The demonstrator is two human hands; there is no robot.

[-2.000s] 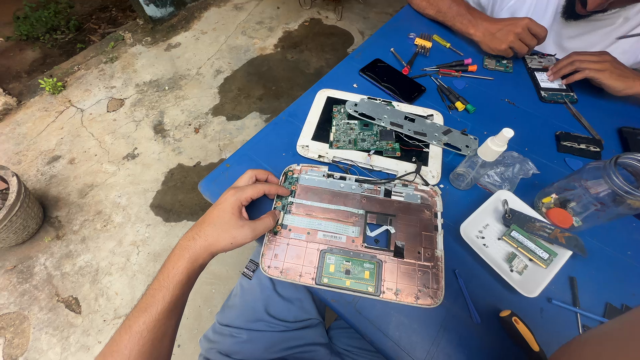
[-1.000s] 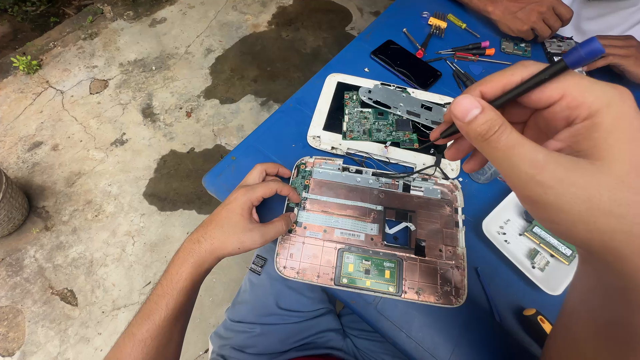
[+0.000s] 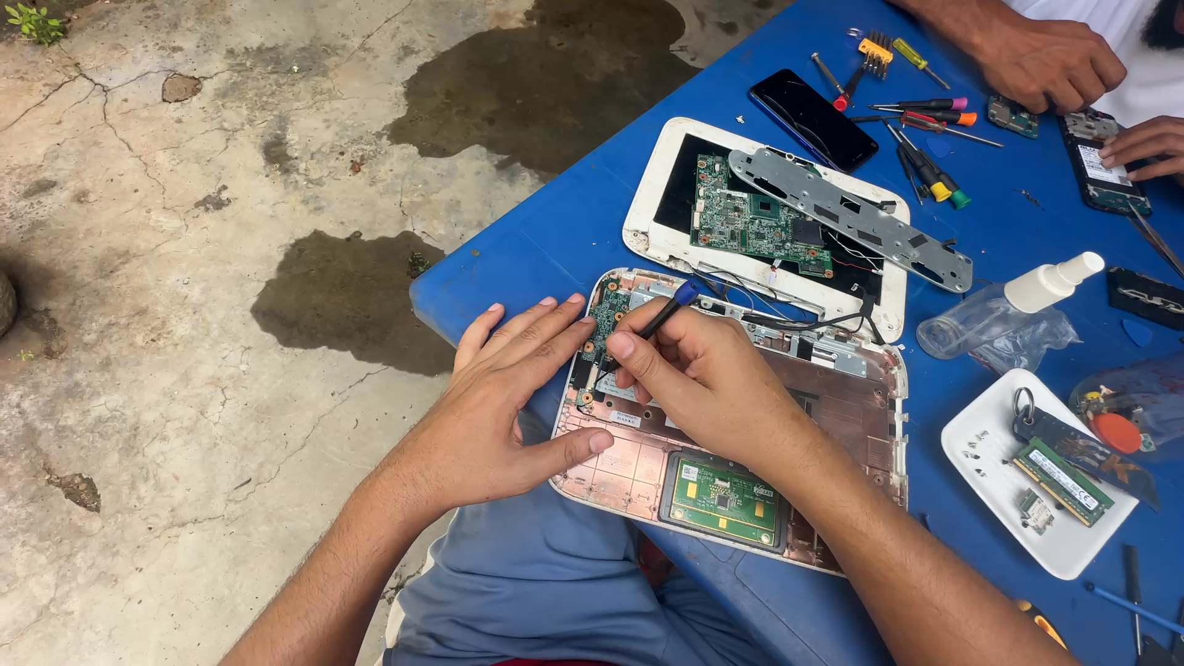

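A laptop's lower case (image 3: 629, 462) with copper-coloured lining lies over the table edge and my lap, its touchpad board (image 3: 724, 499) facing up. My left hand (image 3: 509, 407) rests spread on the case's left edge, beside a small green circuit board (image 3: 606, 319). In my right hand (image 3: 703, 370) is a thin black screwdriver with a blue end cap (image 3: 684, 294), its shaft slanting down to the left side of the case near that board. Whether the tip touches a screw I cannot tell. Behind sits the white-framed screen (image 3: 671, 176), bearing a green motherboard (image 3: 754, 222) and a grey metal bracket (image 3: 851, 217).
A white tray (image 3: 985, 499) at right holds a memory module (image 3: 1064, 481) and screws. Nearby stand a spray bottle (image 3: 980, 319) and a clear jar (image 3: 1128, 398). A black phone (image 3: 814, 120) and several screwdrivers (image 3: 930, 166) lie farther back. Another person's hands (image 3: 1045, 60) work at the top right.
My right hand has come down with the screwdriver from above the screen to the case's left side. My left hand, earlier gripping the case's left edge, now lies flatter with fingers spread.
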